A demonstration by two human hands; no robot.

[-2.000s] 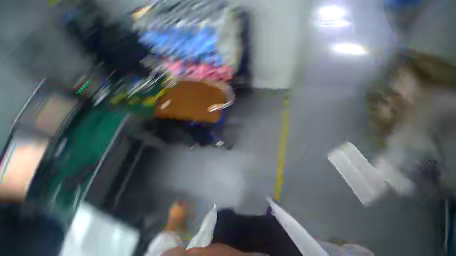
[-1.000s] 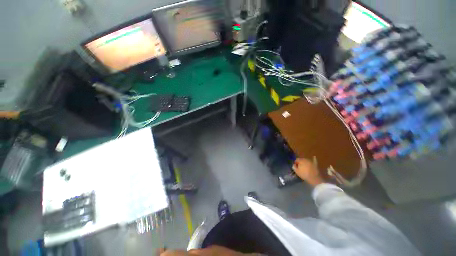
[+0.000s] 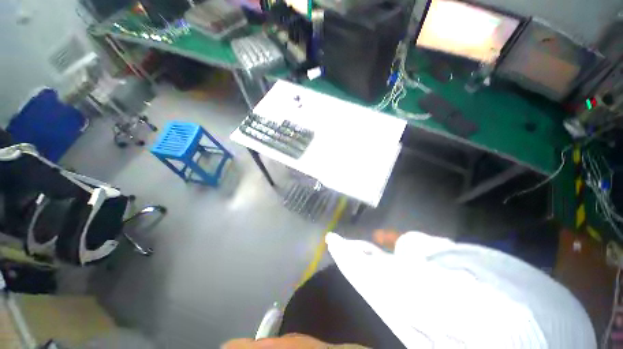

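My right hand [image 3: 386, 238] is small, blurred and partly hidden by its white sleeve [image 3: 478, 286]. Its fingers cannot be made out. My left hand cannot be seen; the skin-coloured blur at the bottom edge is not clearly a hand. A white board [image 3: 348, 140] on thin legs stands ahead, beyond my right hand and apart from it. Black strips [image 3: 277, 133] lie side by side on its left part. Tiny dark round parts [image 3: 297, 101] lie near its far edge.
A blue stool [image 3: 179, 141] and a black-and-white chair [image 3: 75, 221] stand at left. A green bench [image 3: 509, 136] with a keyboard [image 3: 447, 112], monitors [image 3: 468, 31] and cables [image 3: 403, 95] runs behind at right. A brown surface [image 3: 574, 269] is at right. A yellow line [image 3: 320, 249] crosses the floor.
The view has swung left, so the white board, bench and monitors now appear farther right. My right hand, earlier by the brown surface's edge, now shows away from it near the middle.
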